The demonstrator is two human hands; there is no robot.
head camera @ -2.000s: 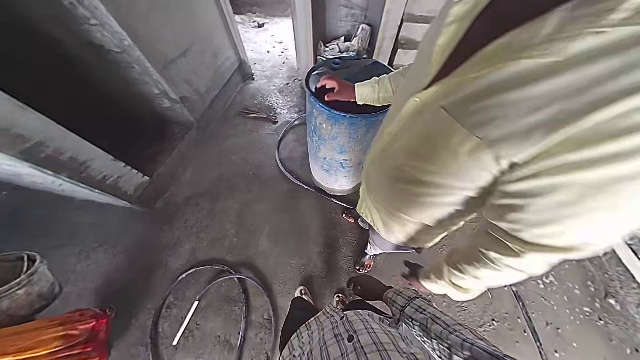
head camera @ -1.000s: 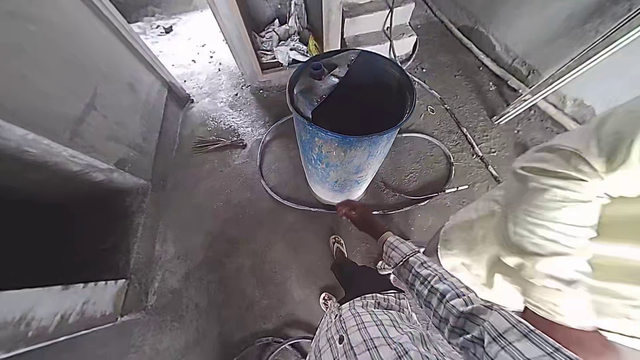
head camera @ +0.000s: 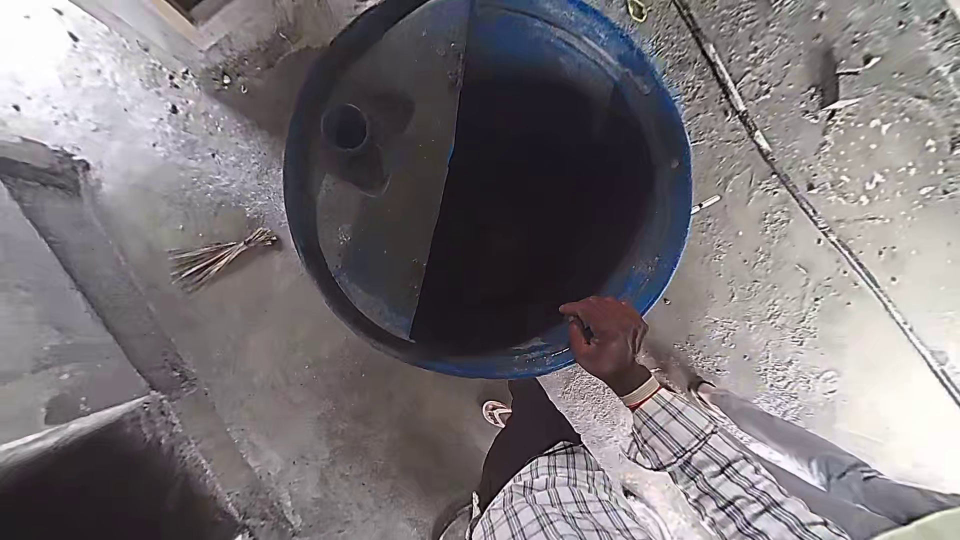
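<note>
A large blue plastic drum (head camera: pixel 675 225) stands before me, seen from above, its inside mostly dark. A grey half-lid (head camera: pixel 397 225) with a round spout covers its left side. My right hand (head camera: pixel 606 337), in a checked sleeve with a band at the wrist, is over the near right rim of the drum. Its fingers are curled loosely; whether they touch the rim or hold anything small is not clear. My left hand is out of view.
A bundle of thin sticks (head camera: pixel 223 259) lies on the floor left of the drum. A dark hose (head camera: pixel 817 217) runs along the rough floor at the right. Another person's trousered leg (head camera: pixel 825 457) is at the lower right. A concrete ledge (head camera: pixel 97 262) edges the left side.
My right hand has come up from below the drum to its near rim. The view is now much closer to the drum. The other person's hand, earlier at the drum, is no longer there.
</note>
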